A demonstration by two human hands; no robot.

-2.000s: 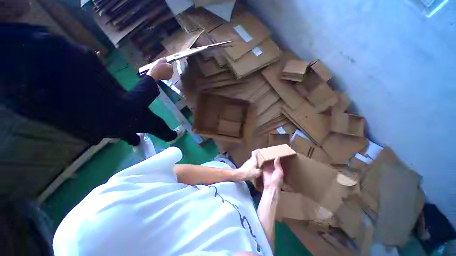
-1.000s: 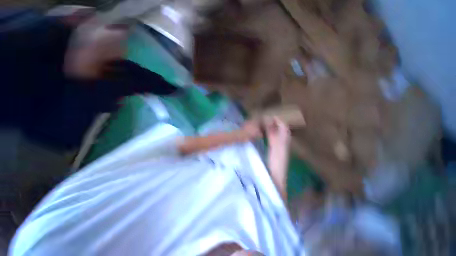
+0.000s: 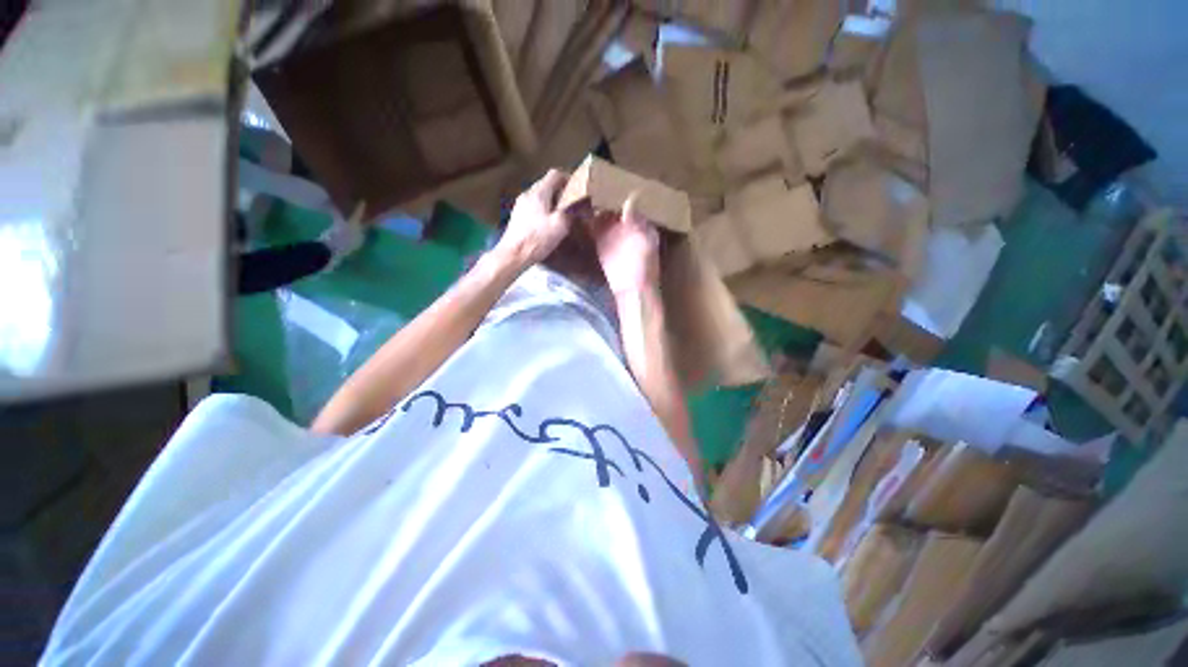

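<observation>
My left hand and my right hand are close together in front of my body, both on a small brown carton. My left hand grips its left end. My right hand is below it, with a finger over the front edge. A larger brown cardboard panel hangs down beside my right hand; whether it is joined to the carton cannot be told. A large open carton lies beyond my left hand.
Loose cartons and sheets are heaped ahead. A mixed cardboard stack stands at lower right, a slatted frame at right. A large carton surface fills the near left, beside a person's dark leg. The floor is green.
The view has swung right and down, bringing in the mixed stack and slatted frame. The large carton surface now shows at left. The small carton stays in my hands, now with a panel hanging below.
</observation>
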